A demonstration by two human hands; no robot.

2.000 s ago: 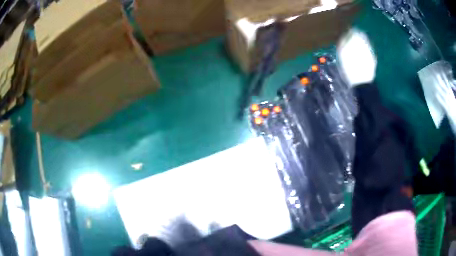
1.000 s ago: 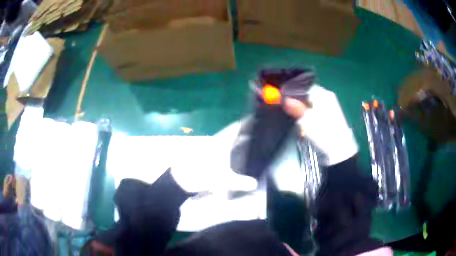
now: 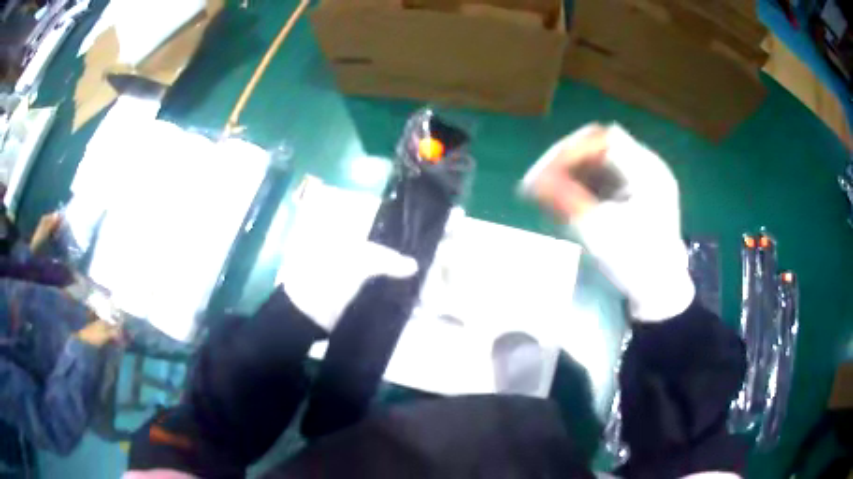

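Note:
A bagged black part (image 3: 412, 220) with an orange tip lies slanted over a white tray (image 3: 477, 281) in front of me. My left hand (image 3: 346, 276), in a white glove, holds the part around its middle, thumb on top. The tray is glare-bright and shows a round grey recess at its lower right. My right hand (image 3: 613, 206), gloved with bare fingertips, is raised to the right of the part, apart from it. It is blurred, its fingers are curled, and I cannot tell if it holds anything.
Brown cartons (image 3: 449, 56) stand along the far side of the green bench. Several bagged black parts (image 3: 762, 327) with orange tips lie at right. Wrapped white packs (image 3: 178, 224) lie at left, beside another person's hands and blue sleeve (image 3: 47, 355).
The black part has come away from my right hand and is now in my left hand over the tray. My right hand has opened a gap to the right. The view has turned left.

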